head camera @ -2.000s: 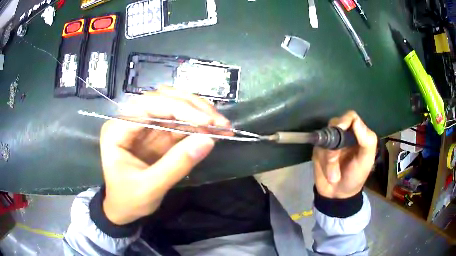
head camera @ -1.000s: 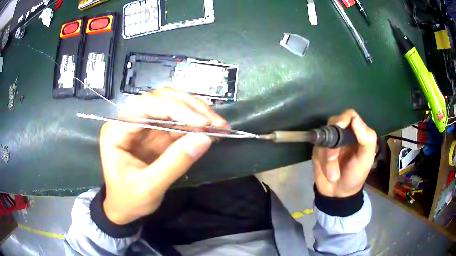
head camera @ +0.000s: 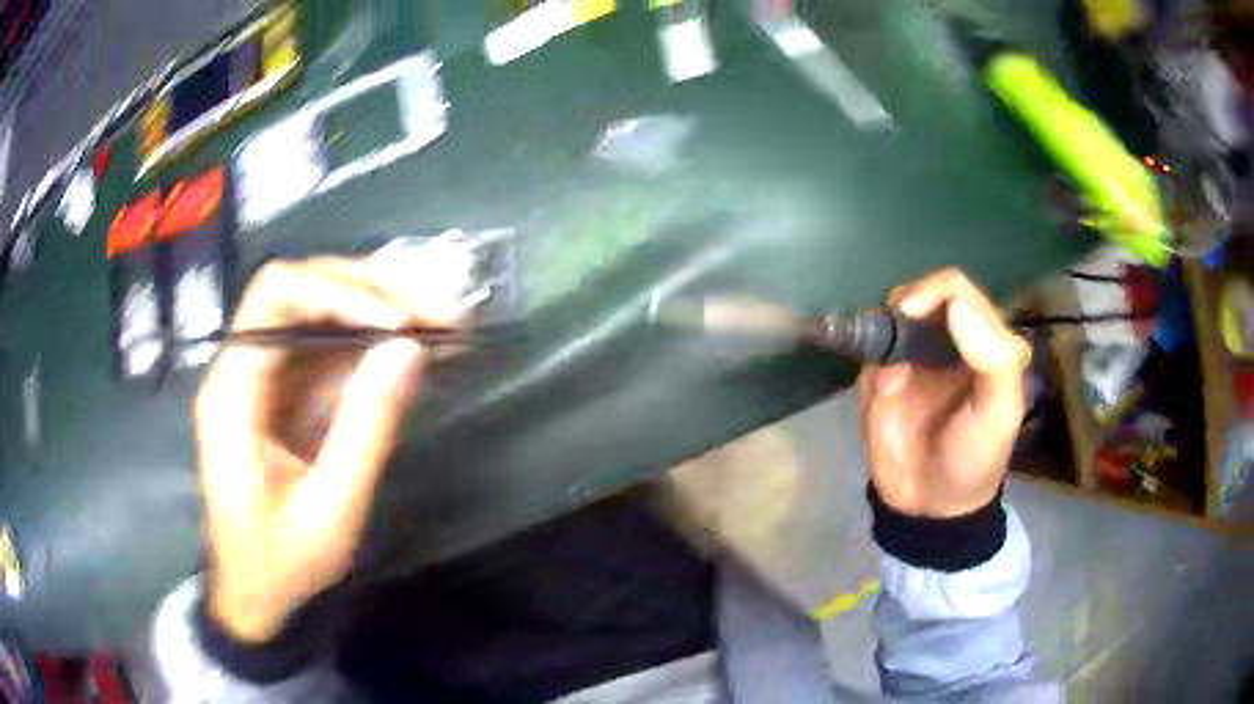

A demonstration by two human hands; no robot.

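Observation:
The view is blurred by motion. My left hand [head camera: 296,426] holds the tweezers [head camera: 330,336] lying nearly level, their tips pointing right. My right hand [head camera: 949,392] grips the soldering iron [head camera: 825,330] by its black grip, with its tip end pointing left. The tweezers and the iron are apart. The opened handset [head camera: 488,264] lies behind my left hand, which hides most of it; silvery parts and its right end show. Solder wire cannot be made out.
Two handsets with red-orange ends [head camera: 197,289] lie at left. Behind are the silver-white frame [head camera: 323,149] and a yellow-framed display unit [head camera: 220,94]. A small grey piece [head camera: 646,140] lies at the middle rear. The green screwdriver [head camera: 1080,145] is at right rear, above shelves [head camera: 1210,399].
The view has turned and shifted, bringing the yellow-framed unit into sight. My hands have moved apart, and the tweezer tips have parted from the iron's tip. Both tools stay held.

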